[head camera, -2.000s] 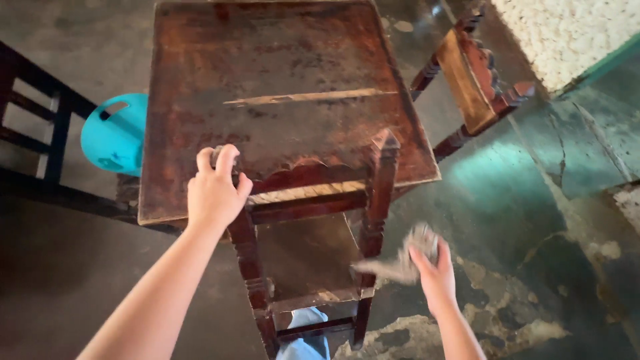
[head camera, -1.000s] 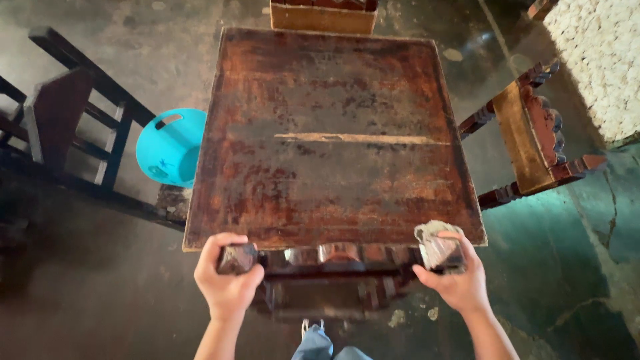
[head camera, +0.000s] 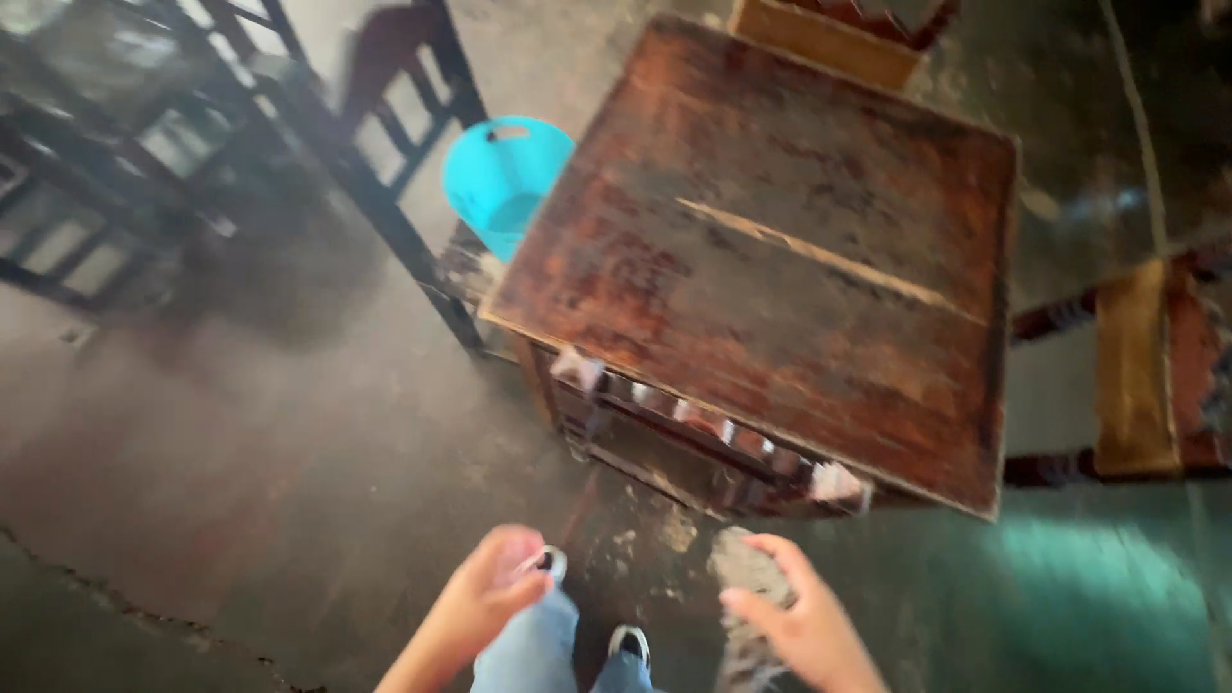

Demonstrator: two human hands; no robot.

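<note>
My right hand (head camera: 804,611) grips a crumpled greyish cloth (head camera: 749,568) at the lower middle, with part of the cloth hanging below the fingers. To its left, my left hand (head camera: 496,577) is held in the air with nothing visible in it, its fingers curled and blurred. Beyond both hands, a carved dark wooden chair (head camera: 703,419) stands against the near side of a square, worn wooden table (head camera: 770,260). The tabletop bears a long pale strip of bare wood. Neither hand touches the chair or the table.
A turquoise plastic basket (head camera: 505,178) rests on a seat left of the table. Other wooden chairs stand at the far side (head camera: 833,43), at the right (head camera: 1136,371) and at the left (head camera: 385,106). My legs in jeans (head camera: 529,640) are below, on a cracked floor (head camera: 318,500).
Both hands have let go of the chair's back posts and drawn back from it. The cloth has stayed in my right hand. The view has turned.
</note>
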